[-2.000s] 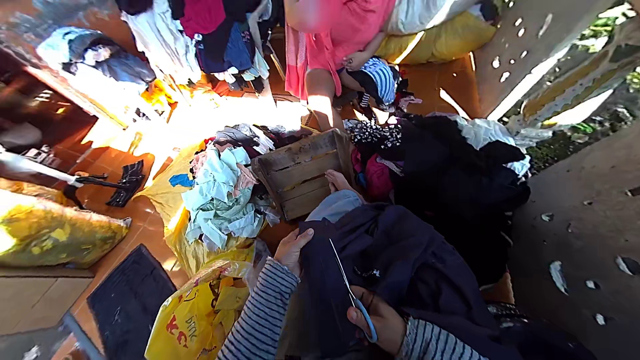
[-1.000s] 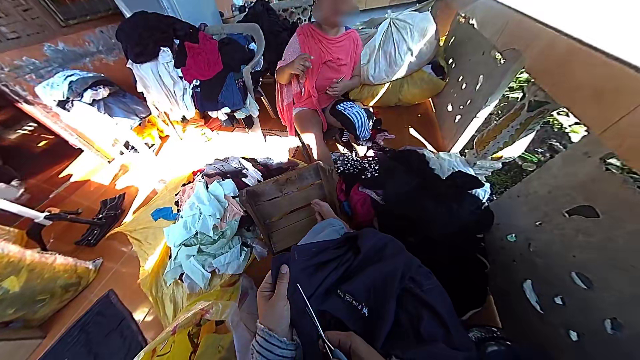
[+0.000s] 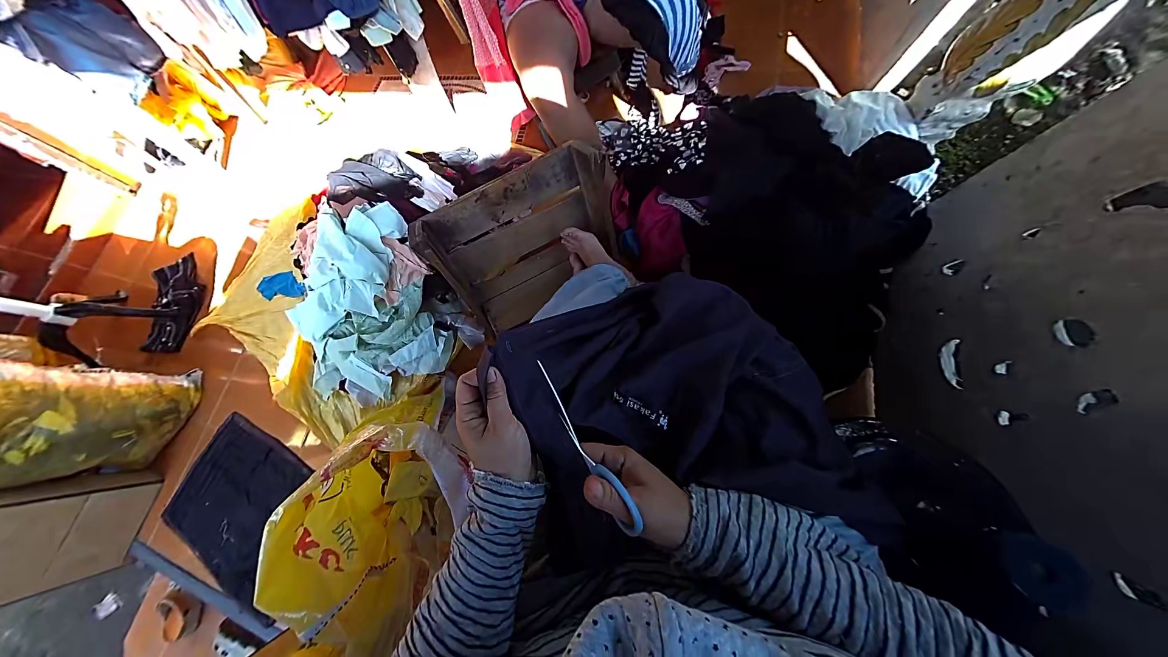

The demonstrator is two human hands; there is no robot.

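Observation:
A dark navy cloth garment (image 3: 693, 365) with small white lettering lies spread over my lap. At its left edge, my left hand (image 3: 495, 424) pinches the fabric between thumb and fingers. My right hand (image 3: 639, 493) holds scissors (image 3: 584, 452) with light blue handles, their narrow blades pointing up and left over the garment. The blades look close together or nearly so. Both my sleeves are striped. Beyond the garment, a bare foot (image 3: 589, 251) rests against a slatted wooden crate (image 3: 520, 233).
Left of the crate are pale green cloth scraps (image 3: 360, 301) on yellow plastic. A yellow plastic bag (image 3: 338, 538) stands by my left arm. Black clothes (image 3: 785, 210) are heaped at the right, beside a perforated panel (image 3: 1013, 365). Another person (image 3: 547, 73) sits beyond the crate.
The view has tilted down since one second ago, bringing my right hand and the scissor handles back into full view. My left hand stays on the garment's edge.

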